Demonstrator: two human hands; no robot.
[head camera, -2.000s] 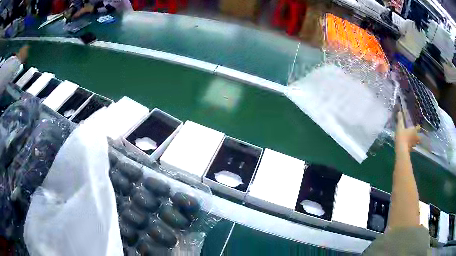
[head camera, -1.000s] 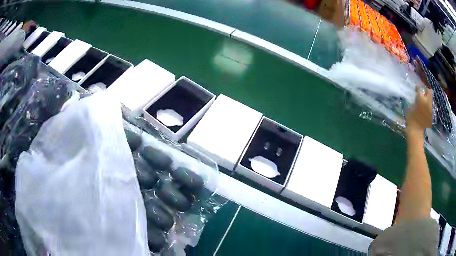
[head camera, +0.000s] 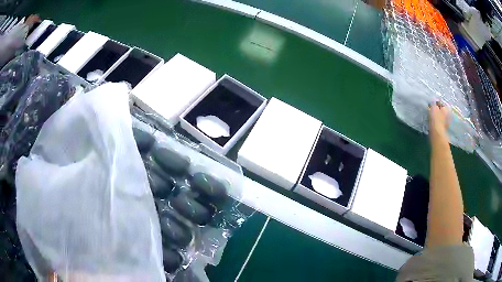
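Observation:
My right hand (head camera: 438, 117) reaches out at the right, its fingers closed on the near edge of a clear pocketed blister tray (head camera: 426, 71). At the lower left, a second blister tray (head camera: 234, 184) holds several dark rounded charging cases (head camera: 191, 209). A milky white foam sheet (head camera: 85, 187) covers its left part. A small skin-coloured patch shows at the bottom left edge, perhaps my left hand (head camera: 53, 276); its fingers are hidden or cut off. Open box bases (head camera: 258, 102) with black inside and whitish recesses alternate with white lids (head camera: 280, 142). One box (head camera: 353, 148) shows two small pale marks.
The green conveyor belt (head camera: 308, 91) runs behind the boxes, with a white side rail (head camera: 286, 208) in front. Crumpled clear plastic bags (head camera: 49, 110) lie at the left. Bright orange parts (head camera: 423, 16) are at the upper right. Another person's hand (head camera: 33, 22) is at the top left.
My right hand has moved slightly left. The white sheet seen beside it earlier no longer shows distinctly; the clear tray now shows there. The boxes have shifted right in view.

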